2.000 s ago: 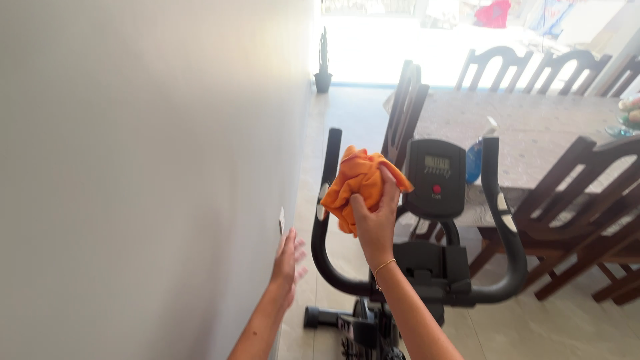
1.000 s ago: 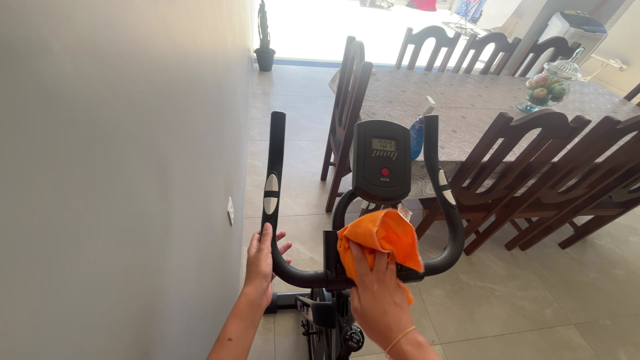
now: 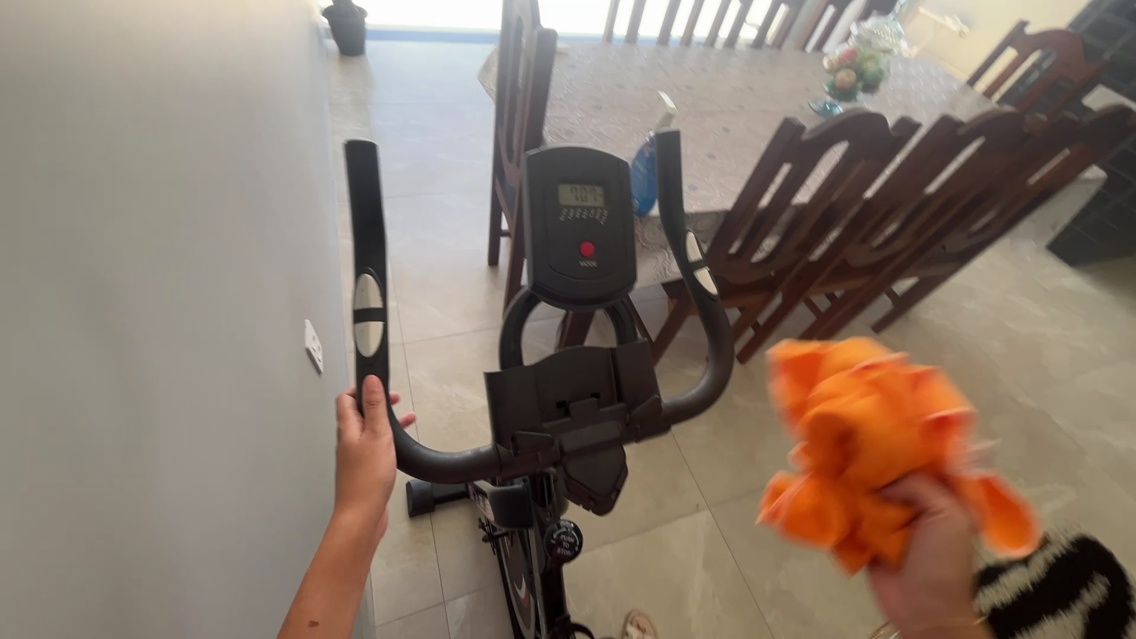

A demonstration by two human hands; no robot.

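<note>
My left hand is wrapped around the left side of the black handlebar of an exercise bike, just below its silver pulse sensor. My right hand grips a bunched orange cloth, held in the air to the right of the bike; both look blurred. Between the handlebar's two upright grips stands the black console, with a small display and a red button. Below the console is a black holder tray. A round tension knob sits on the frame beneath it.
A plain wall with a socket plate runs along the left. Beyond the bike stands a cloth-covered dining table with a blue spray bottle, a fruit bowl and several wooden chairs. A black-and-white rug lies lower right.
My right hand has carried the orange cloth from the middle of the handlebar, where it was a second ago, out to the right. My left hand, off the bar two seconds ago, now holds it.
</note>
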